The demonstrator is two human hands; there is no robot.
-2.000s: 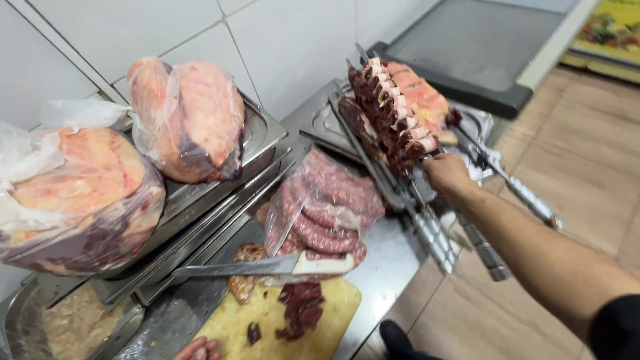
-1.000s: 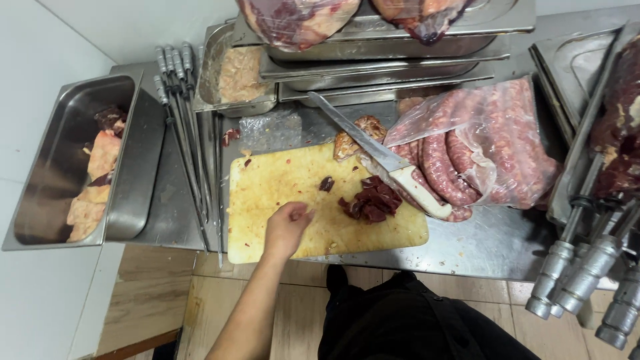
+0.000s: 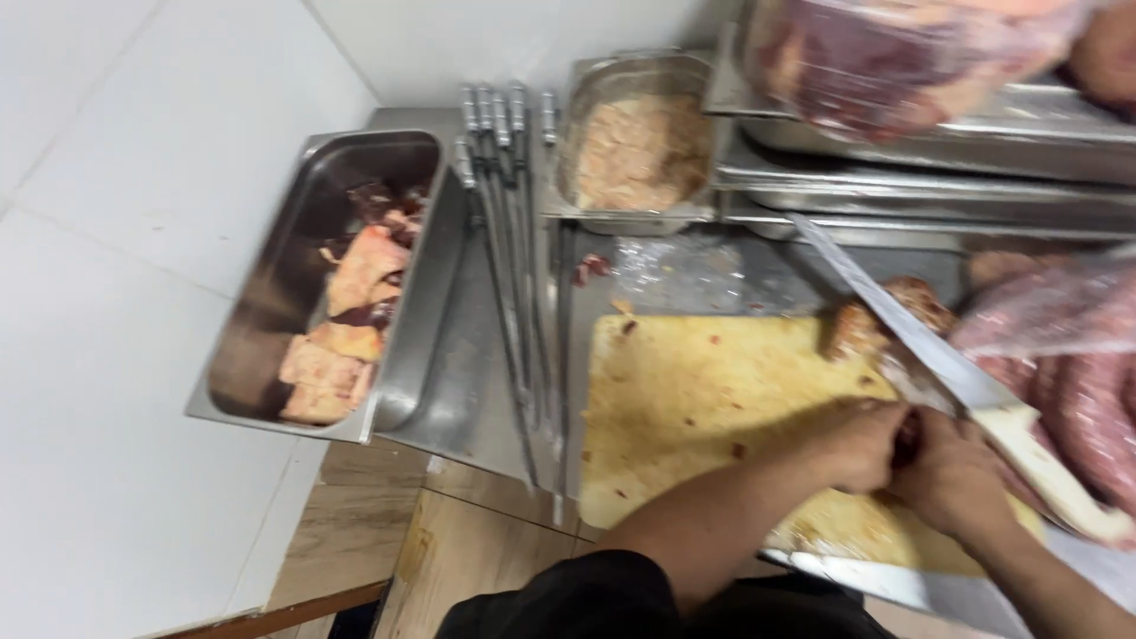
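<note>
My left hand and my right hand meet over the right part of a yellow cutting board. Dark red meat shows between them, both hands closed around it; their fingers are partly hidden. Small meat scraps dot the board. Just right of the hands, a long knife with a white handle lies slanted, its blade crossing a browned piece of meat. Sausages in clear plastic lie beyond the handle.
A deep steel pan with meat and fat pieces stands at the left. Metal skewers lie beside it. A smaller pan of pale meat and stacked steel trays holding wrapped meat line the back.
My right hand has moved from the loaded skewers to the board. My left hand has moved right across the board, and both now hold the dark meat. The view has swung left.
</note>
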